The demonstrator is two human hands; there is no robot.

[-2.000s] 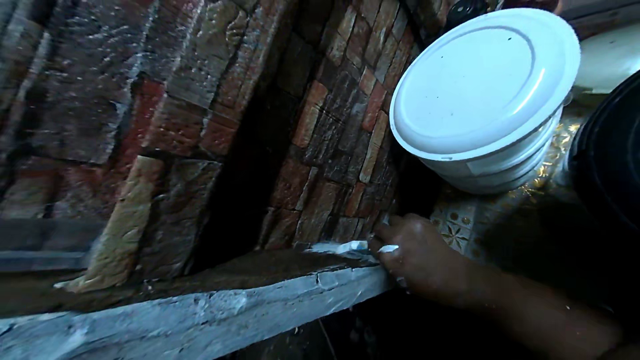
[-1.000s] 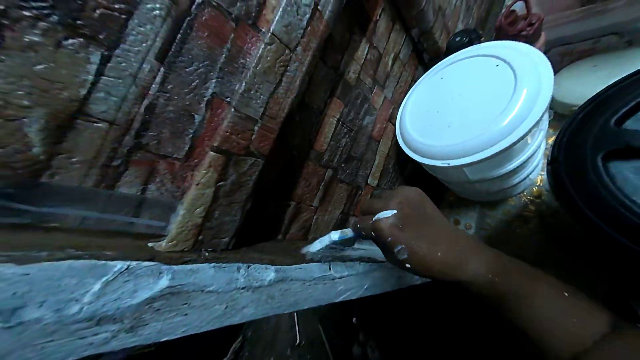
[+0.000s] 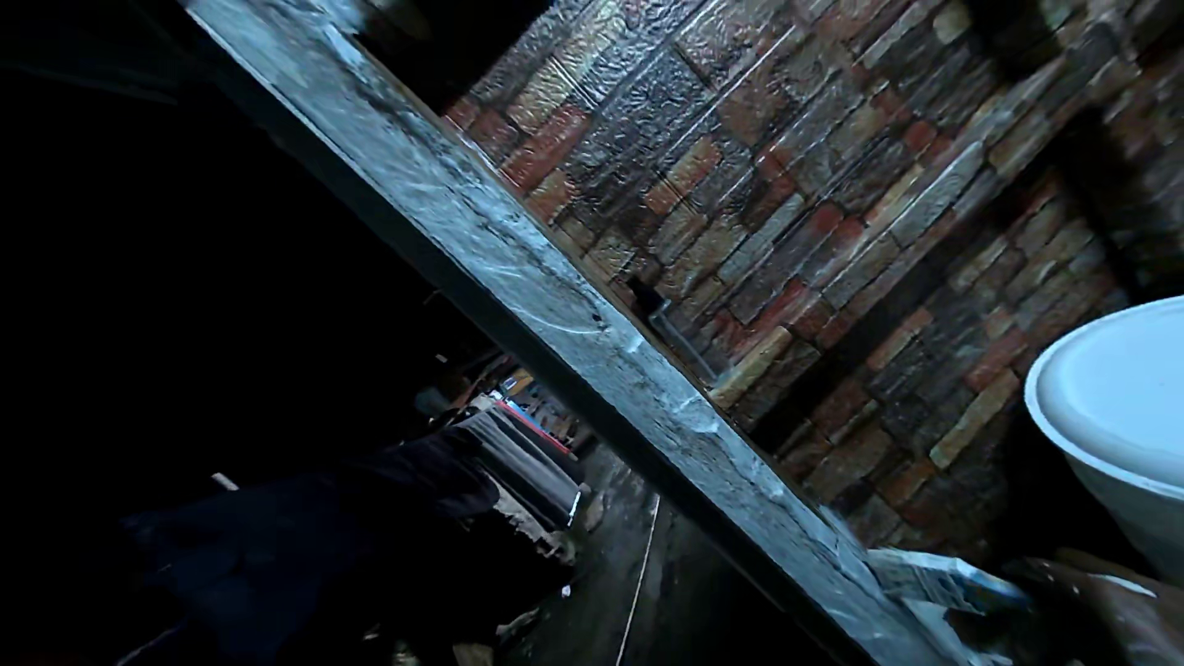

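Observation:
At the lower right edge, my right hand [image 3: 1096, 601] is partly in view, dark and blurred, with white smears on it. It grips a brush-like tool [image 3: 948, 578] coated in white, which lies against the lower end of a long board or ledge [image 3: 592, 351]. That board runs diagonally from the upper left to the lower right and bears an uneven whitish coat with streaks and dark cracks. My left hand is out of view.
A wall with a glossy brick pattern [image 3: 721, 185] rises beside the board. A white lidded bucket [image 3: 1124, 398] stands at the right, near my right hand. Below left, beyond the board, hang dark cloths [image 3: 527, 462] above a dim floor [image 3: 610, 573].
The view has swung strongly, so the board now runs steeply across it and the cloths show. My right hand is now at the lower right edge, still holding the tool.

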